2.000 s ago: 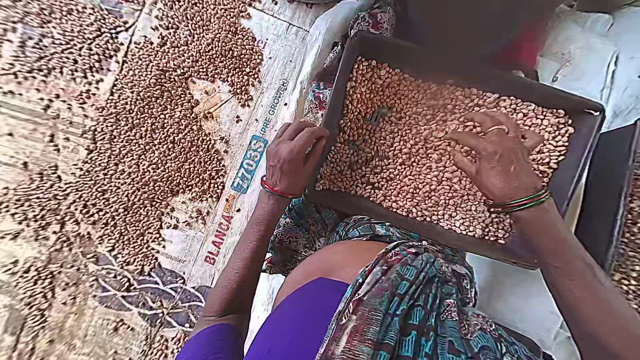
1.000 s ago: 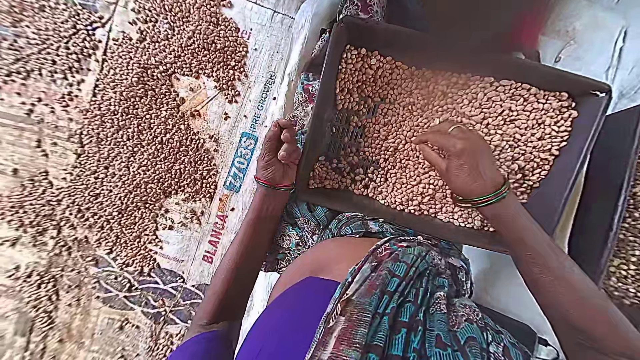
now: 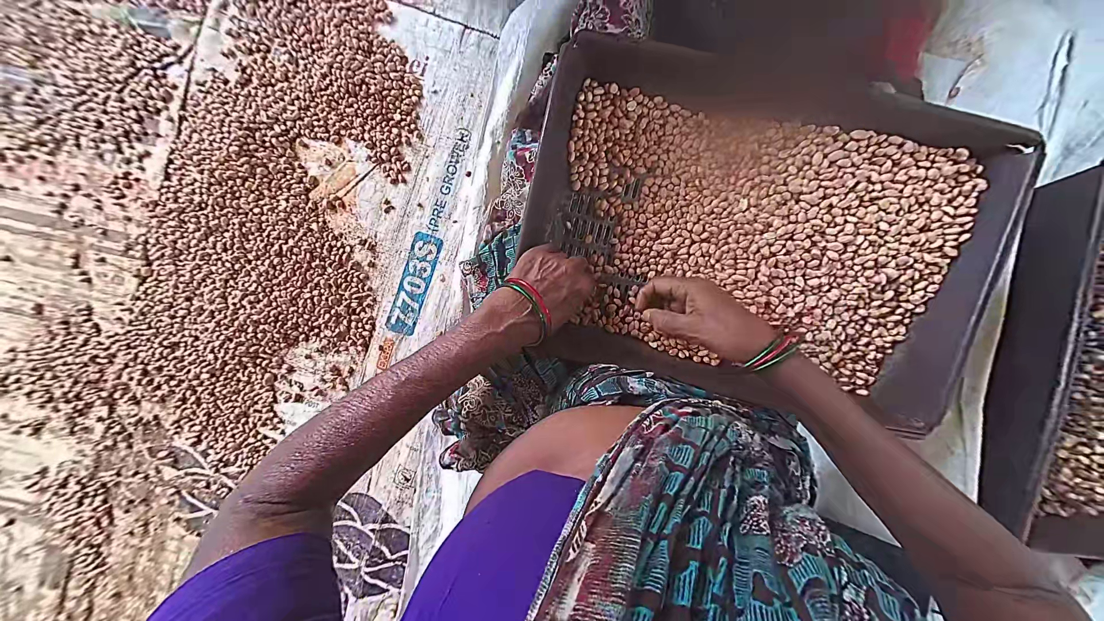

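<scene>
A dark rectangular sieve tray [image 3: 940, 379] with a slotted bottom rests by my lap, holding a thick layer of light brown beans or nuts [image 3: 802, 216]. Bare slots [image 3: 589, 226] show near its left wall. My left hand [image 3: 556, 280] reaches over the tray's lower left part, fingers curled down at the beans; whether it grips any is hidden. My right hand [image 3: 703, 315] is just to its right, above the beans near the tray's near wall, thumb and fingers bent toward each other. I cannot tell if something is pinched there.
Many darker beans or nuts [image 3: 250, 216] lie spread over printed sheets [image 3: 448, 250] on the left. A second dark tray [image 3: 1044, 345] with small pieces in it stands at the right edge. Patterned cloth [image 3: 690, 500] covers my lap.
My left hand has moved right, from beside the tray's left wall to over the beans. My right hand has come down and left toward it. More bare slots show than two seconds ago.
</scene>
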